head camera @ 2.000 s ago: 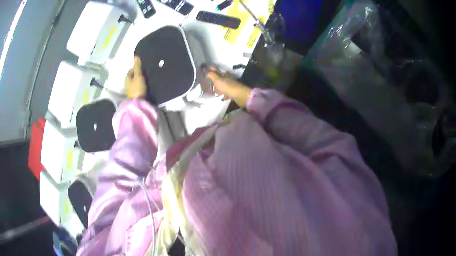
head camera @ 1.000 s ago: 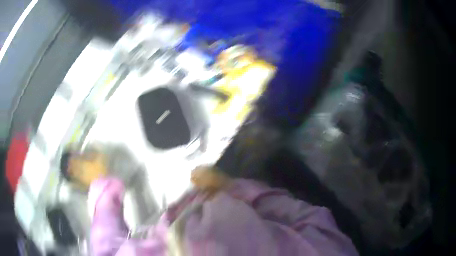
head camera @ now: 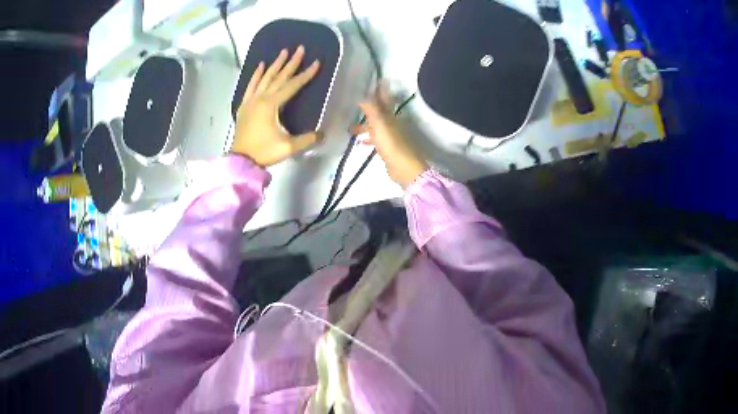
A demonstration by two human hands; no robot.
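Note:
A white unit with a dark rounded face lies dark side up on the white table. My left hand rests flat on that face with its fingers spread. My right hand is just right of the unit, with bent fingers beside a thin black cable. Whether the fingers pinch the cable cannot be told. Black cords run below the hand to the table's front edge. A larger-looking unit with a small round central logo lies to the right, not touched.
Two more dark-faced units lie at left, with a white unit behind. A yellow can is at far left. A dark remote and tape roll are at right. Clear plastic film is at lower right.
The view has swung along the table. Earlier my left hand held a unit's side; it now lies on a different unit's face. My right hand has moved beside a black cable.

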